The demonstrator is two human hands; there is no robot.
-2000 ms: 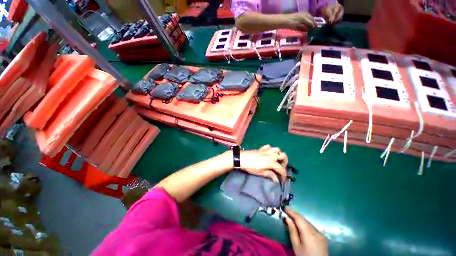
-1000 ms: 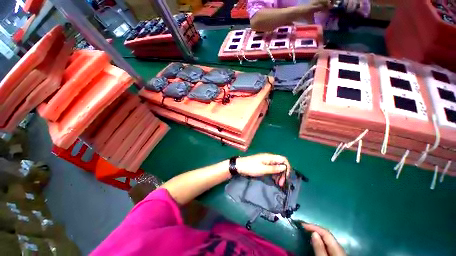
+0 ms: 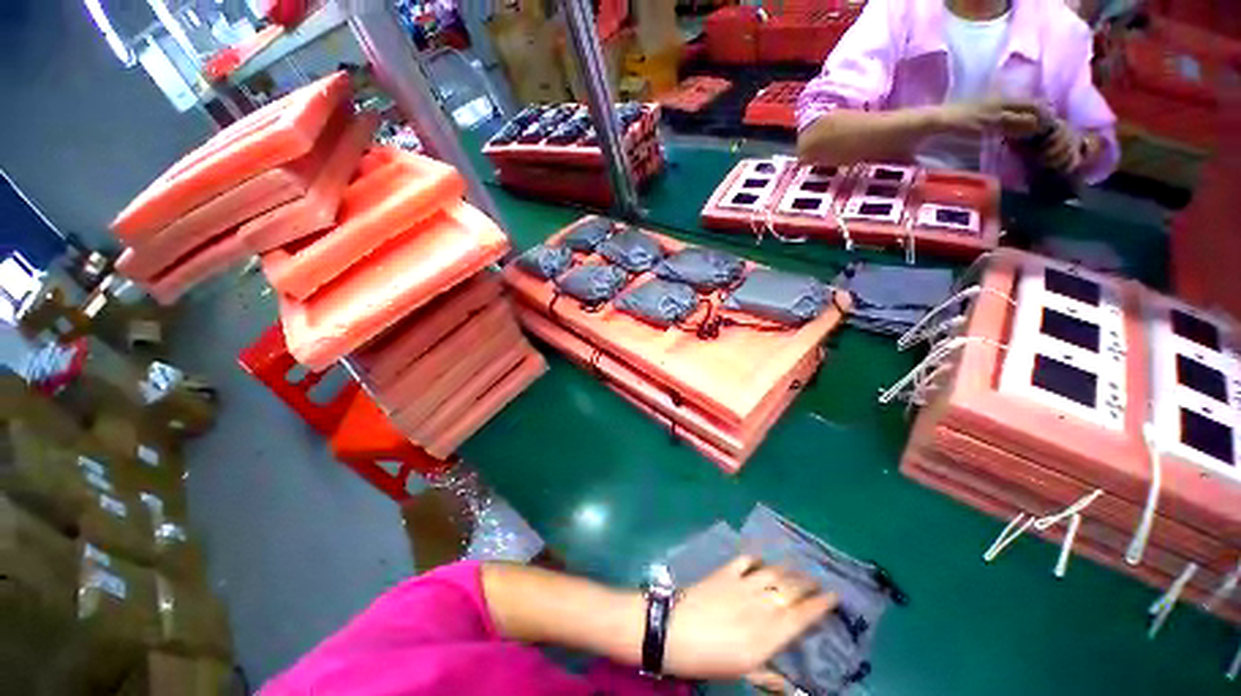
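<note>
My left hand (image 3: 749, 615) lies over a small pile of grey drawstring pouches (image 3: 803, 544) at the bottom of the view. Its fingers cover part of the cloth, and whether they grip it is hidden. Black cord ends show at the pile's right side. My right hand cannot be made out. Plump grey pouches (image 3: 773, 295) lie in two rows on the salmon tray stack (image 3: 728, 388) beyond my left hand. White devices with dark screens (image 3: 1075, 340) sit in the right tray stack (image 3: 960, 449), with white straps hanging over its edges.
Empty salmon trays (image 3: 395, 279) lean in a pile at left on a red plastic stool (image 3: 357, 432). Flat grey pouches (image 3: 898, 292) lie between the two stacks. A person in a pink shirt (image 3: 925, 68) works opposite, behind another device tray (image 3: 973, 218). A metal post (image 3: 599, 102) stands at the far side.
The view has swung left, so the bench things appear farther right. My left hand has gone from pinching the pouch's mouth to lying over the pile. My right hand has left the view.
</note>
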